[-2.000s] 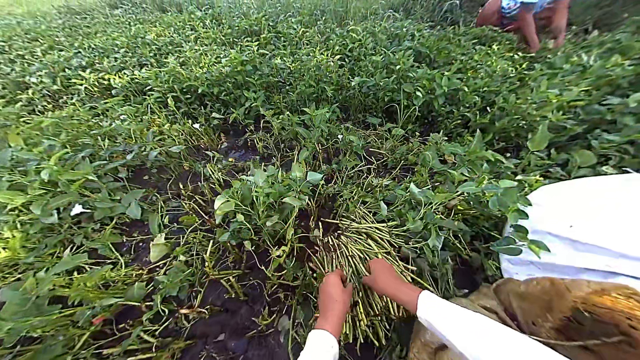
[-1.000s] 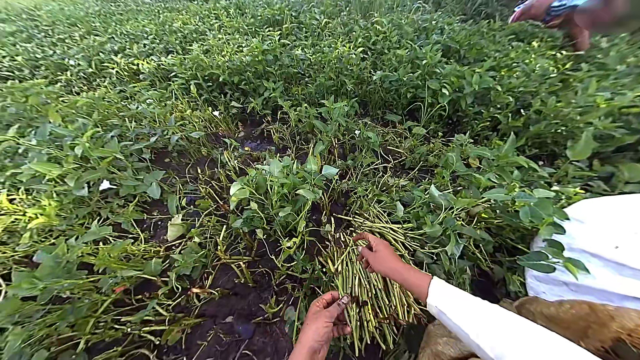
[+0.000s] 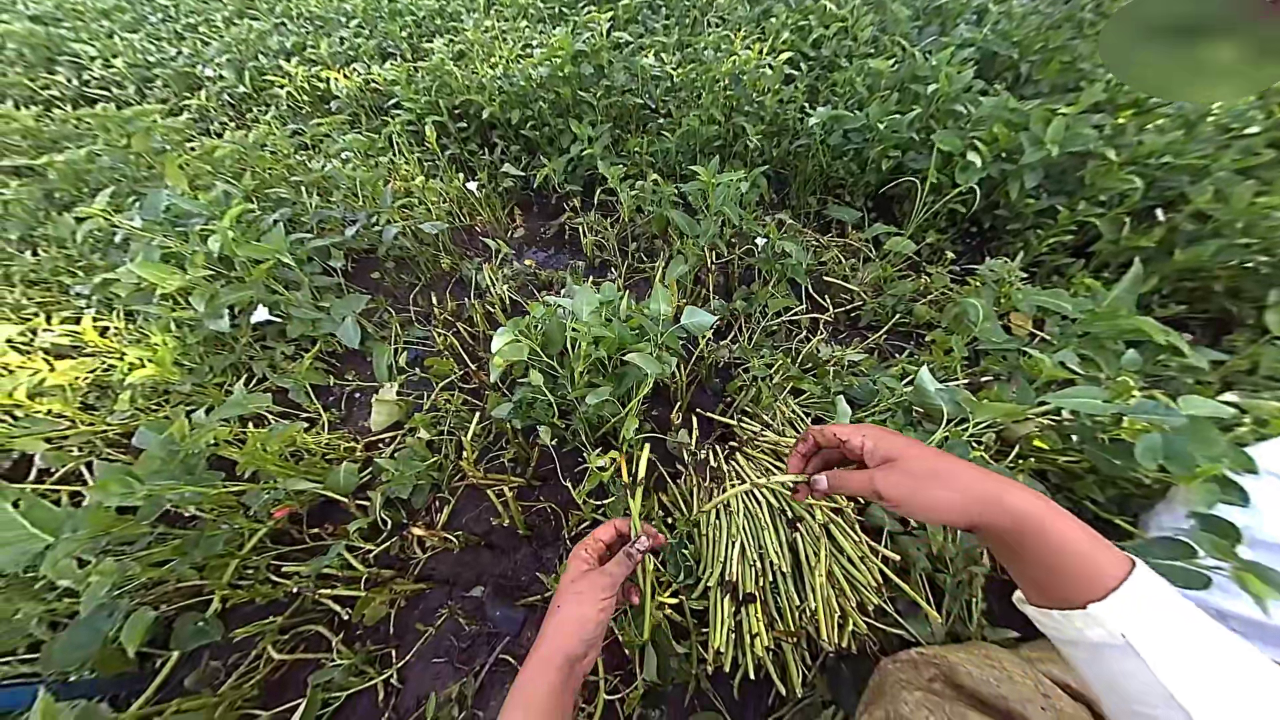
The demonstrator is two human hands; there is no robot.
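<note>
My left hand (image 3: 603,572), with soil on its fingers, pinches a green plant stem (image 3: 641,490) that stands upright between thumb and forefinger, left of a pile of cut green stems (image 3: 770,570). My right hand (image 3: 865,468) is above the upper right part of that pile, thumb and forefinger closed on the end of a single pale green stem (image 3: 745,490) that points left. Just beyond my hands grows a leafy clump (image 3: 600,340) of the same kind of green plant.
Dense leafy plants (image 3: 700,90) spread across the far side. Dark wet mud (image 3: 490,560) shows at the left of my left hand. A brown muddy cloth or sack (image 3: 970,685) lies at the lower right, with a white sheet or sack (image 3: 1225,520) at the right edge. A blurred patch covers the top right corner.
My two hands were close together at the stem pile two seconds ago and are now apart. My left hand has taken hold of a stem.
</note>
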